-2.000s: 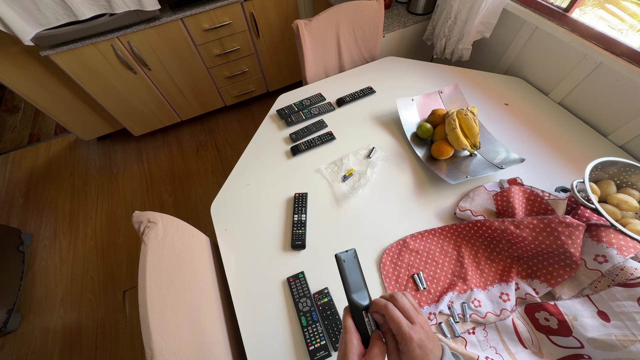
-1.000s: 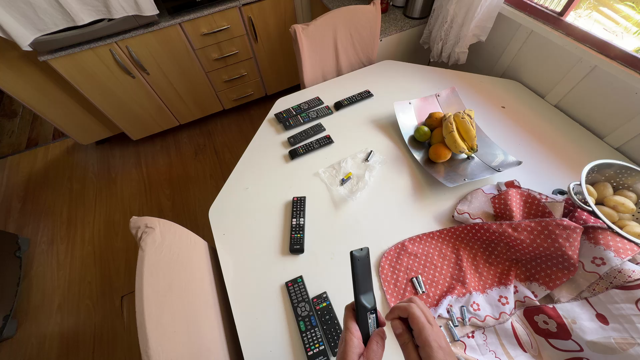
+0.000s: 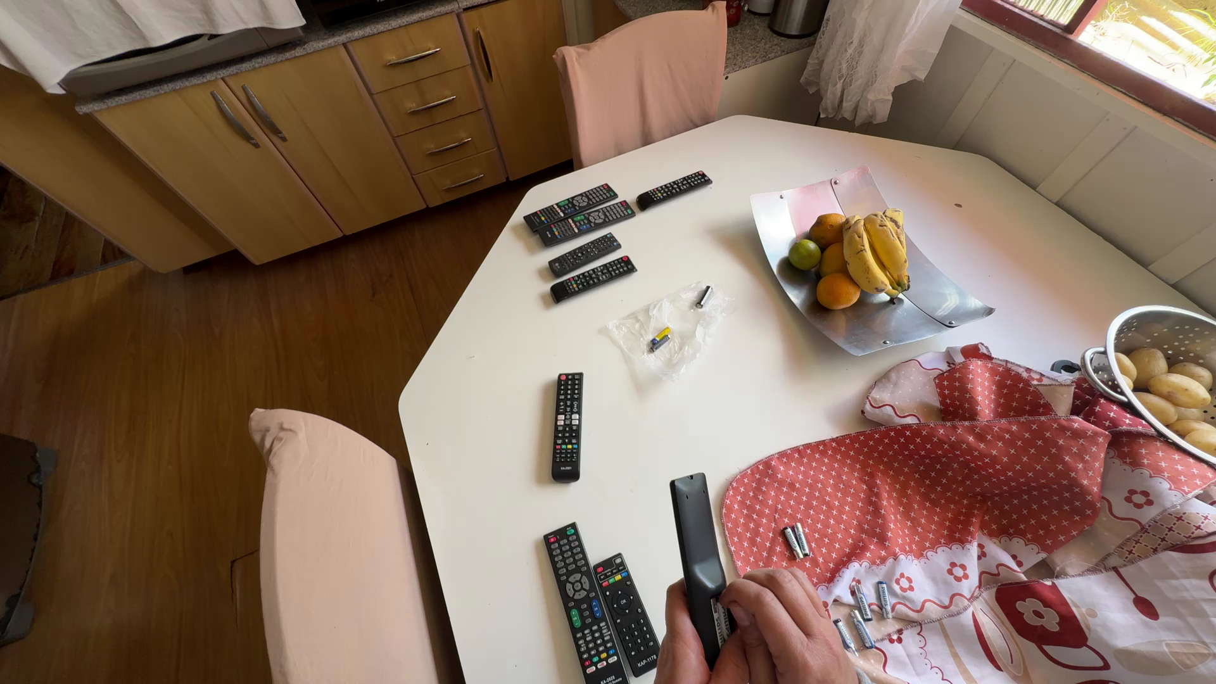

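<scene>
A black remote control (image 3: 699,556), back side up, is held in my left hand (image 3: 686,638) near the table's front edge. My right hand (image 3: 781,622) touches the remote's lower part with its fingertips; whether it holds anything is hidden. Just left of them lie a long black remote (image 3: 581,603) and a smaller one (image 3: 627,613). Farther up is a single remote (image 3: 567,427). Two batteries (image 3: 796,541) rest on a red and white cloth (image 3: 912,503), with several more batteries (image 3: 862,602) nearer my right hand.
Several remotes (image 3: 593,278) lie at the table's far left. A clear plastic bag (image 3: 670,328) has batteries on it. Beyond stands a metal tray (image 3: 855,328) of bananas (image 3: 876,252) and other fruit. A metal colander (image 3: 1121,332) of potatoes is at right. Covered chairs (image 3: 332,532) flank the table (image 3: 494,380).
My right hand, on the remote two seconds ago, was a little apart from it one second ago and now touches it again. The left hand keeps holding the remote.
</scene>
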